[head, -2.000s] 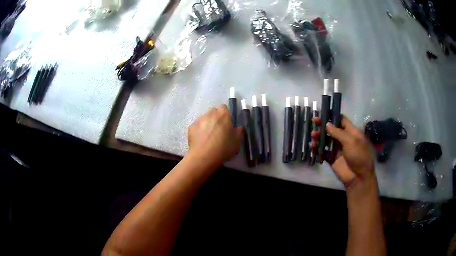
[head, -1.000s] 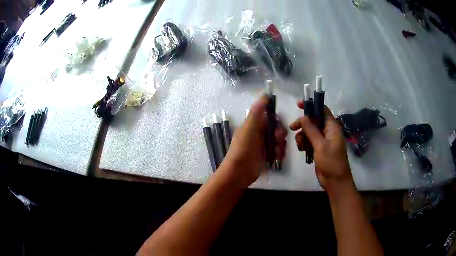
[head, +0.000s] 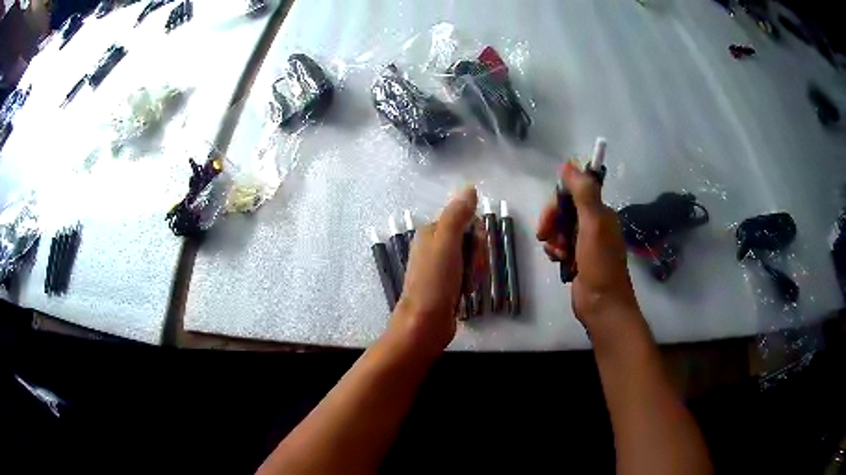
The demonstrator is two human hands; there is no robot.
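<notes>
Several black tubes with white tips stand side by side in a row near the table's front edge. My left hand is over the middle of the row, its fingers around or against a tube; the hand hides part of the row, so its grip is unclear. My right hand is raised to the right of the row, closed around black tubes, with one white tip showing above the thumb.
Bagged black cable bundles lie behind the row, one with a red part. Coiled black cables lie at the right. Multicolour wires lie by the table gap. More black tubes lie far left.
The view has shifted. My left hand has moved left and down to the row, and tubes now stand to its right. My right hand still holds tubes, now tilted.
</notes>
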